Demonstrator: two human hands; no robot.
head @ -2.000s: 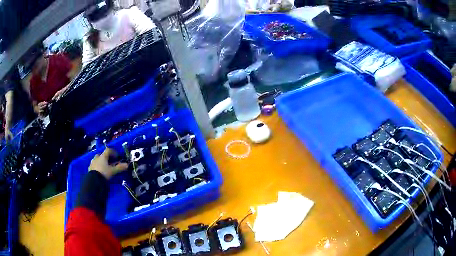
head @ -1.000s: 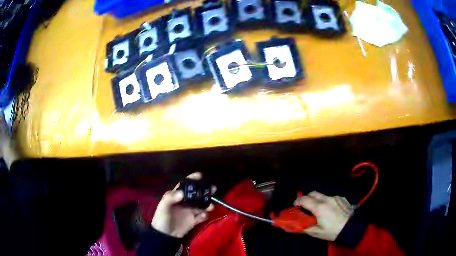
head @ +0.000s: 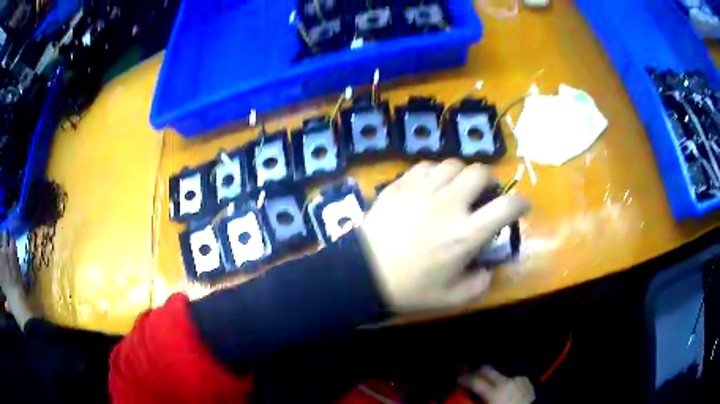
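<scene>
Two rows of square black modules with pale plates and round centre holes lie on the orange tabletop, the upper row (head: 320,151) and the lower row (head: 245,238). My left hand (head: 434,233) reaches over the lower row's right end, its fingers around a module (head: 501,246) resting at table level. The hand and dark cuff hide parts of the lower row. My right hand (head: 499,387) is low below the table edge, small, blurred and cut off by the bottom edge, closed on a red-orange hand tool (head: 459,396), mostly out of view.
A blue bin (head: 316,83) with modules stands behind the rows. A white scrap (head: 559,126) lies right of them. Another blue bin (head: 643,118) with dark units is at the right. A grey-white tote (head: 680,316) is below the table at right. A red cord (head: 560,359) hangs beside my right hand.
My left hand has moved from below the table edge up to the lower row's right end with the module. My right hand is lower in view. The view has tilted up, showing more of the bins.
</scene>
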